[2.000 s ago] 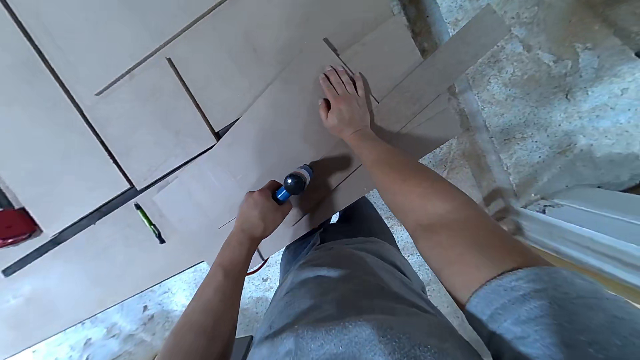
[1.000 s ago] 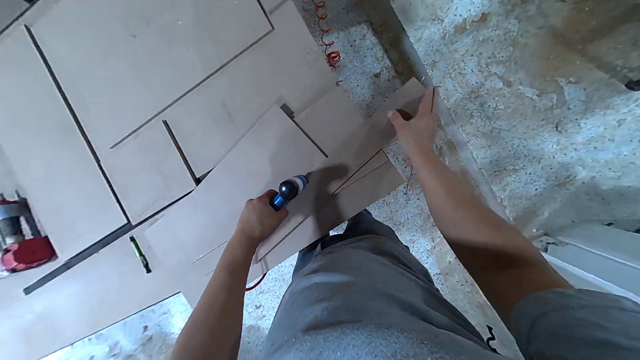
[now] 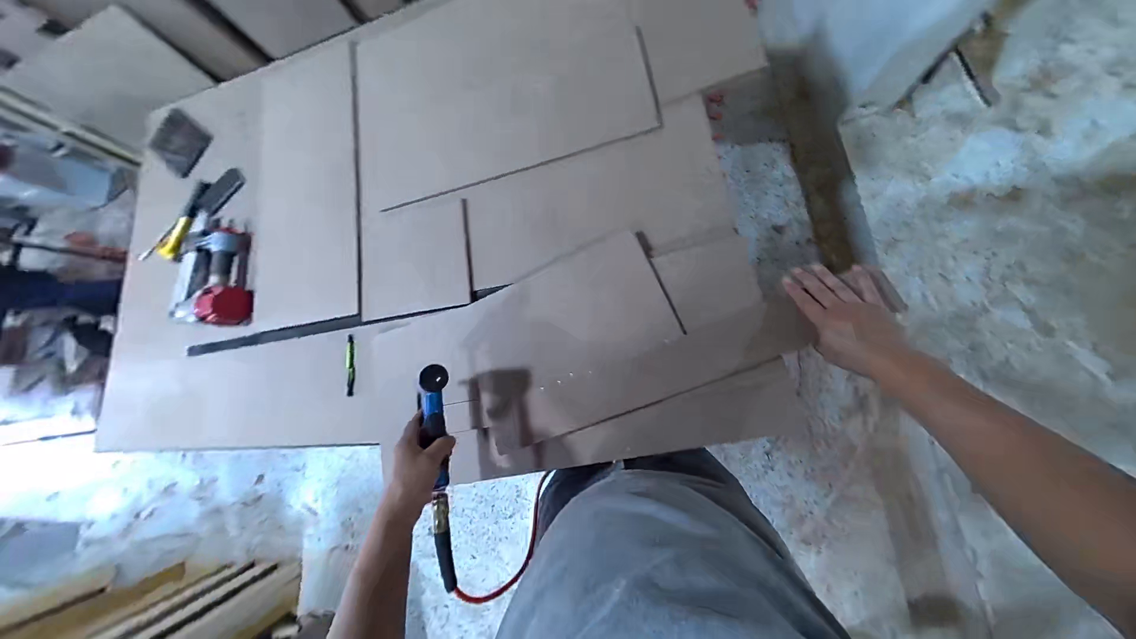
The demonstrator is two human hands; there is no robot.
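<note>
In my left hand (image 3: 417,461) is a blue and black air tool (image 3: 433,408), held above the near edge of the sheets, with a red hose (image 3: 497,593) curving from its lower end. My right hand (image 3: 843,315) lies with its fingers spread at the right end of a long narrow board (image 3: 612,377); whether it grips the board I cannot tell. Under that board lies another flat strip (image 3: 674,426). A wider board piece (image 3: 577,302) is just beyond. A green marker or pen (image 3: 351,364) rests on the large sheet (image 3: 231,399) to the left.
Several flat board pieces (image 3: 506,106) cover the worktop. At its left are a red and grey power tool (image 3: 222,297), a yellow-handled tool (image 3: 177,232) and a dark block (image 3: 180,142). Wooden lengths (image 3: 213,603) lie at lower left. The speckled floor (image 3: 994,266) is at right.
The view has shifted widely, showing more of the worktop's left side. The air tool in my left hand is now farther left, near the boards' left end. My right hand remains at the board's right end.
</note>
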